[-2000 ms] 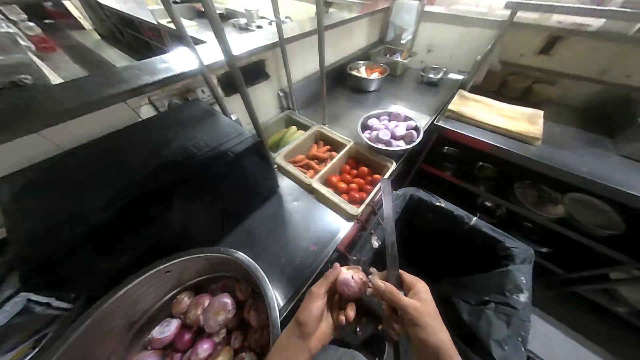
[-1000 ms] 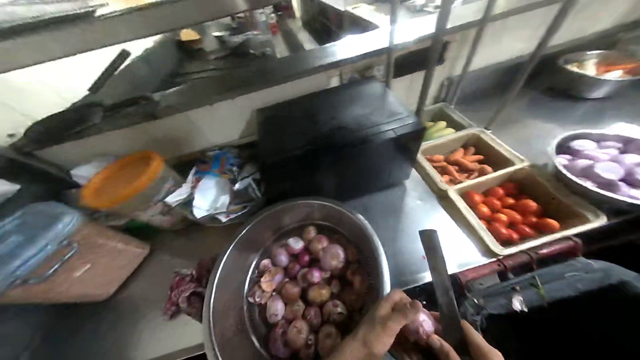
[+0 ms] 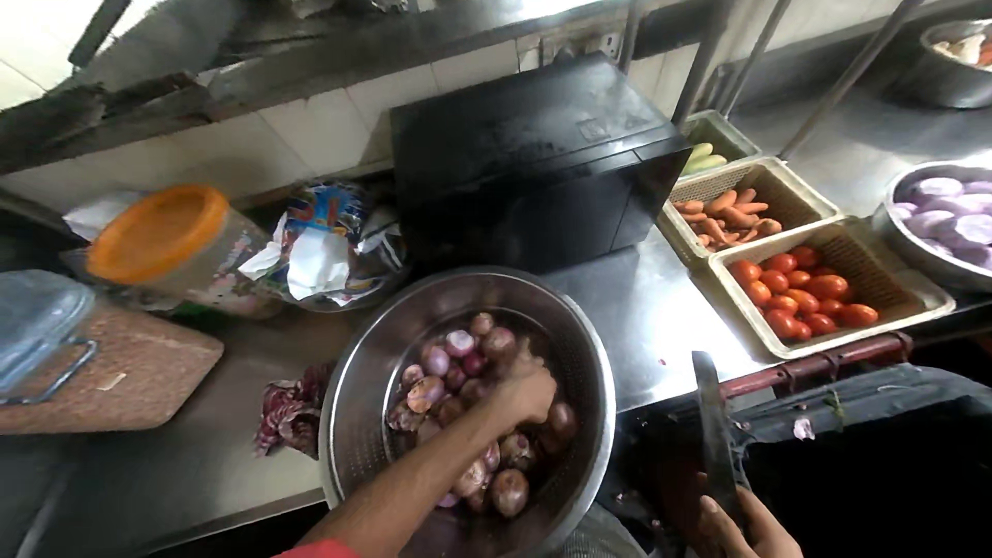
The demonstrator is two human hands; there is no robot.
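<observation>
My left hand (image 3: pixel 527 391) reaches down into a perforated steel colander (image 3: pixel 597 387) of red onions (image 3: pixel 425 394), at its right part. The fingers are among the onions, and their tips are partly hidden, so a hold on one cannot be told. My right hand (image 3: pixel 744 527), at the lower right edge, grips a knife (image 3: pixel 714 426) with its broad dark blade pointing up. That hand is beside the black-lined bin (image 3: pixel 860 473).
Baskets of tomatoes (image 3: pixel 825 287), carrots (image 3: pixel 725 217) and pale green vegetables (image 3: pixel 704 159) stand at the right, beside a bowl of peeled onions (image 3: pixel 953 213). A black box-like appliance (image 3: pixel 535 178) is behind the colander. An orange-lidded container (image 3: pixel 159 232) and a clear bin (image 3: pixel 116 372) stand left.
My left hand has left the onion it held near the knife and moved left into the colander. The knife remains in my right hand. The view has swung left.
</observation>
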